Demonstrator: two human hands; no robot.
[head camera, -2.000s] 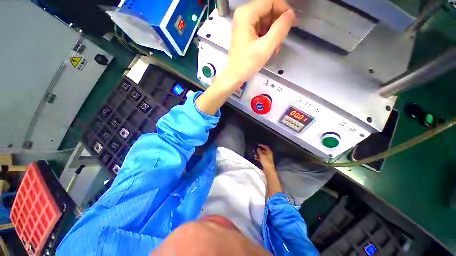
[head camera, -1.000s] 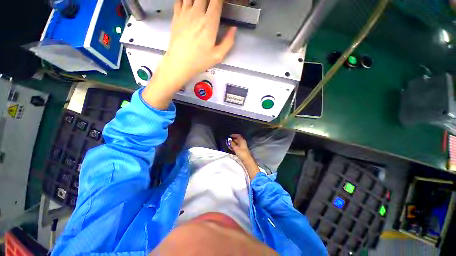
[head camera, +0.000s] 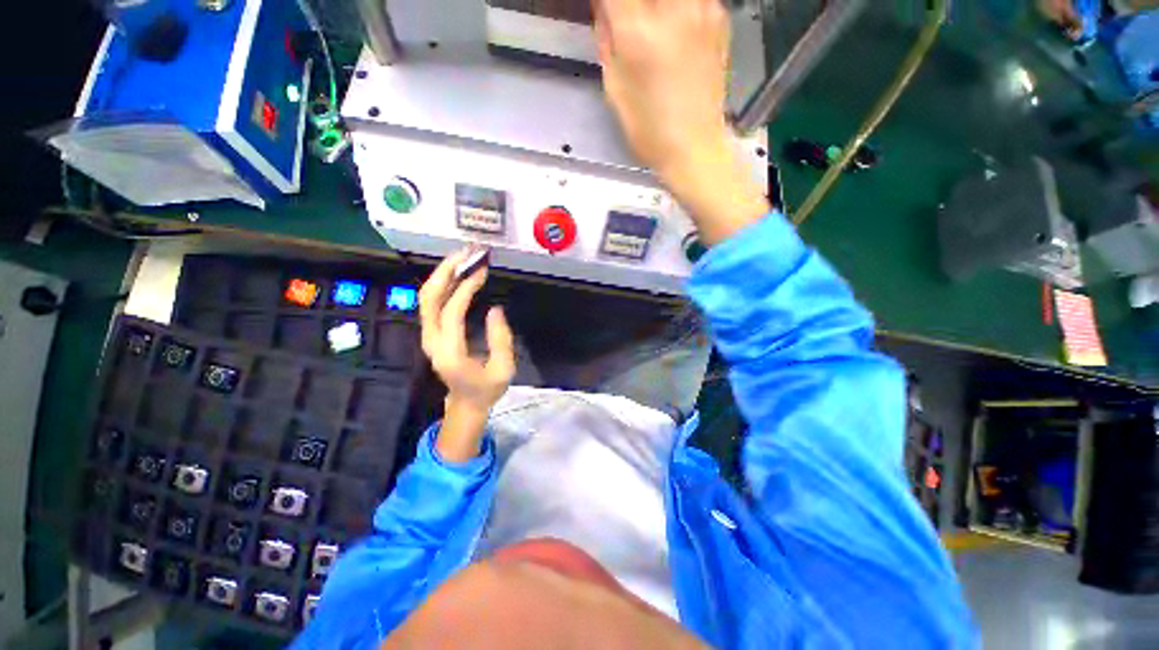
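A small dark unit (head camera: 472, 263) with a pale edge is between the fingertips of my left hand (head camera: 465, 340), just in front of the press front. My right hand (head camera: 664, 83) reaches over the metal fixture block (head camera: 544, 34) of the white-grey press (head camera: 508, 125). Its fingertips are at the top edge of the picture, so I cannot tell whether it holds anything. The black compartment tray (head camera: 270, 413) at the left holds many dark and silver units, with orange and blue lit ones in its top row.
A red emergency stop (head camera: 555, 229) sits between two dark counter windows. A green button (head camera: 402, 194) is at the press's left end; my right sleeve partly covers the other. The blue control box (head camera: 172, 102) stands left. A yellowish hose (head camera: 877, 108) and a grey device (head camera: 1010, 222) are right.
My left hand has come back from the press and now has a unit at its fingertips. My right hand has gone from my lap up to the fixture. The view has shifted.
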